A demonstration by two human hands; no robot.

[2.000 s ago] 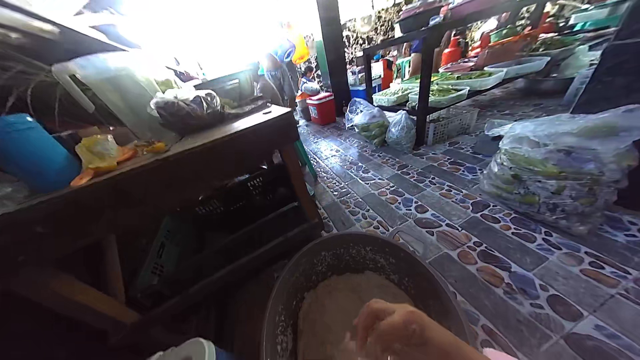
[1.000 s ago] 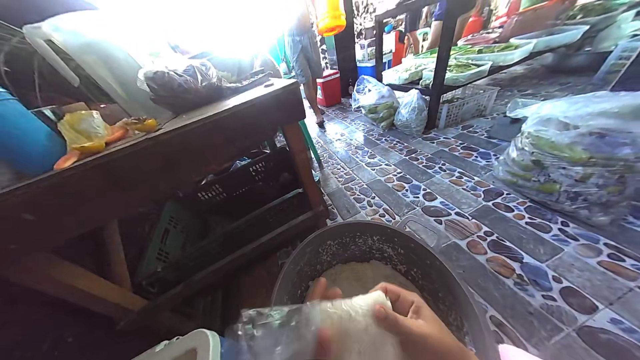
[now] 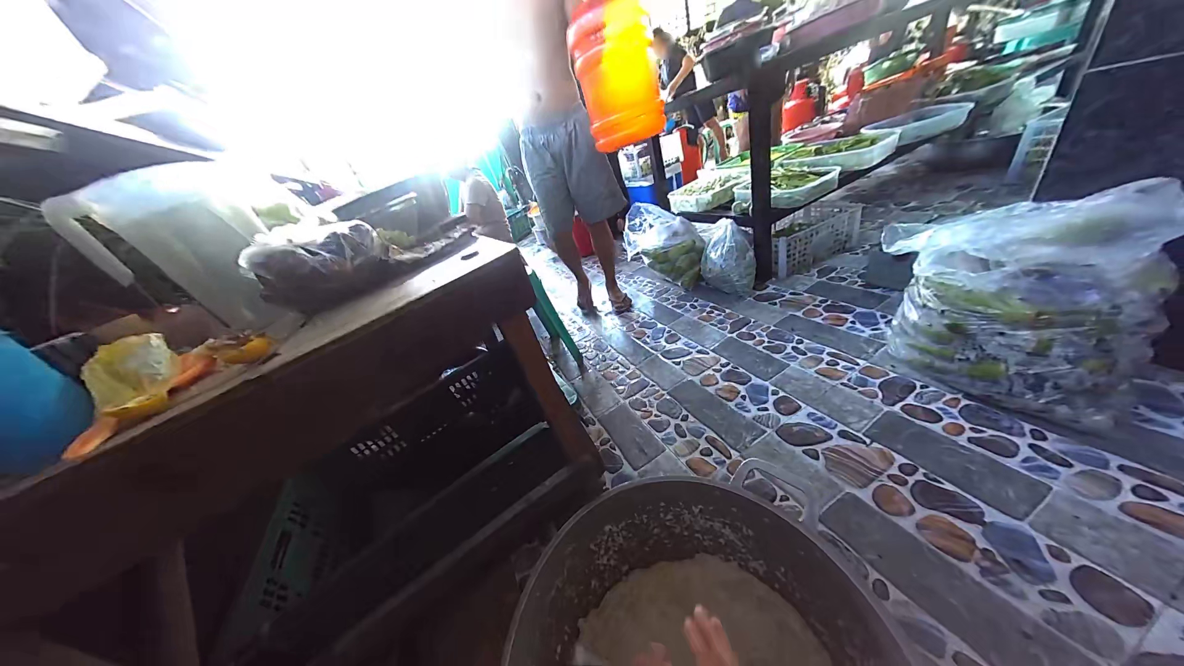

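A large grey metal pot [image 3: 564,592] stands on the floor at the bottom centre, with white grains stuck to its inner wall. Pale food that looks like cooked rice [image 3: 721,592] lies inside. The fingers of my right hand [image 3: 708,638] show over the food at the lower edge. Just left of them are a few more fingertips, likely of my left hand [image 3: 653,655]. Both hands are mostly cut off by the frame, so whether either holds anything is hidden.
A wooden table [image 3: 388,328] on the left bears a plastic-wrapped bundle [image 3: 319,259] and yellow plastic [image 3: 129,375]. A large bag of vegetables [image 3: 1027,314] sits on the tiled floor at right. Beyond, a person in grey shorts [image 3: 569,171] carries an orange water container [image 3: 615,74].
My hands have moved down toward the frame's lower edge; the white rice and clear plastic between them are out of sight. The person with the orange container shows more fully.
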